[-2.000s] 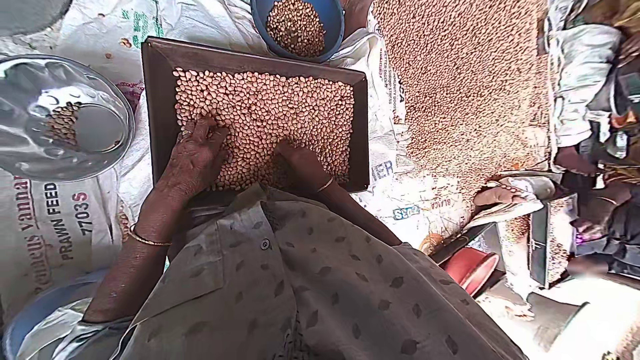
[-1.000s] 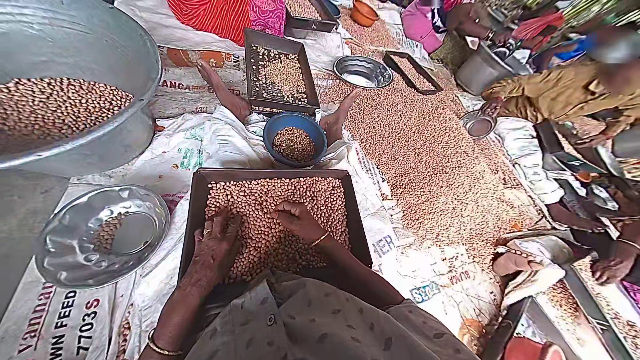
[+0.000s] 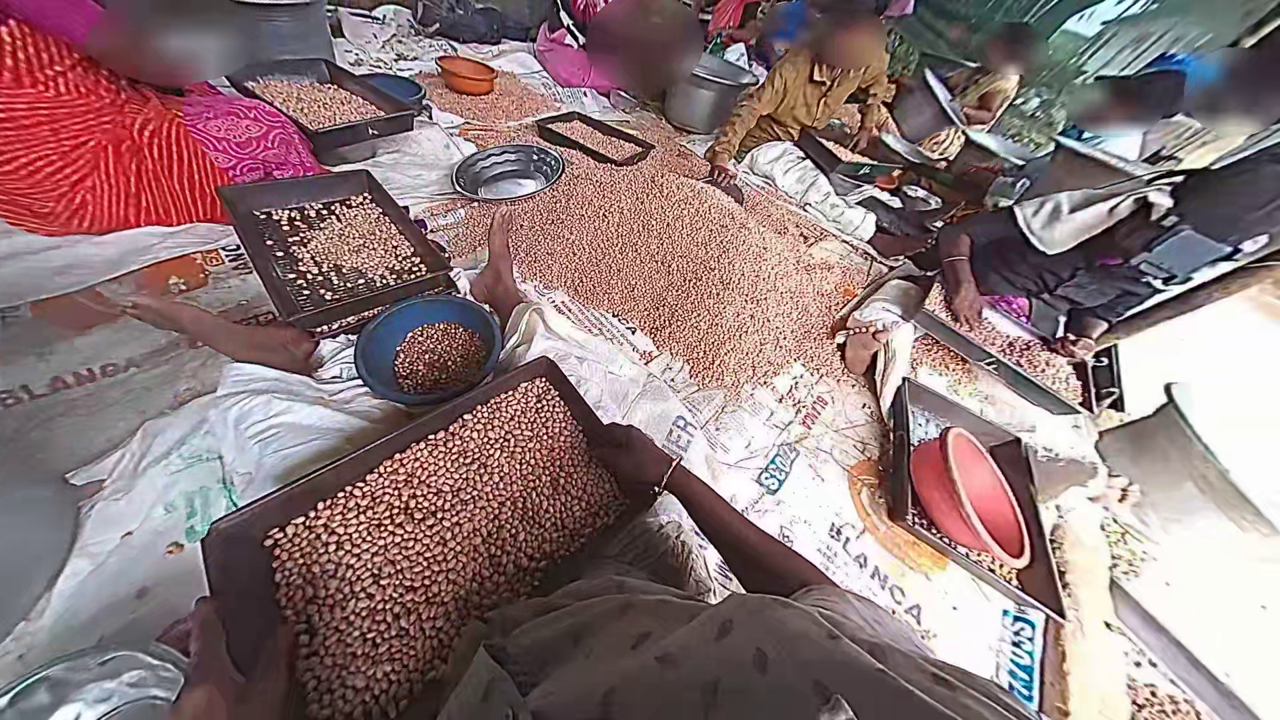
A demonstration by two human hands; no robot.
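A dark rectangular tray [image 3: 237, 520] full of brown-pink nuts or beans [image 3: 440, 530] lies tilted over my lap. My left hand [image 3: 225, 665] grips its near left corner, partly cut off by the lower edge of the view. My right hand [image 3: 635, 460], with a bangle at the wrist, holds the tray's right side near the far corner; its thumb is at the rim and the other fingers are hidden. Just beyond the tray's far edge stands a blue bowl [image 3: 372, 350], partly filled with darker nuts.
Past the blue bowl is a second dark tray [image 3: 290, 290] with paler pieces. A large heap of nuts [image 3: 690, 270] spreads over printed sacks, with a steel basin [image 3: 508, 172] at its edge. A red bowl [image 3: 965, 495] leans in a tray at right. Several people sit around.
Both hands were among the nuts in the tray; now they hold its sides. The tray has turned and tilts. The view has swung up and to the right.
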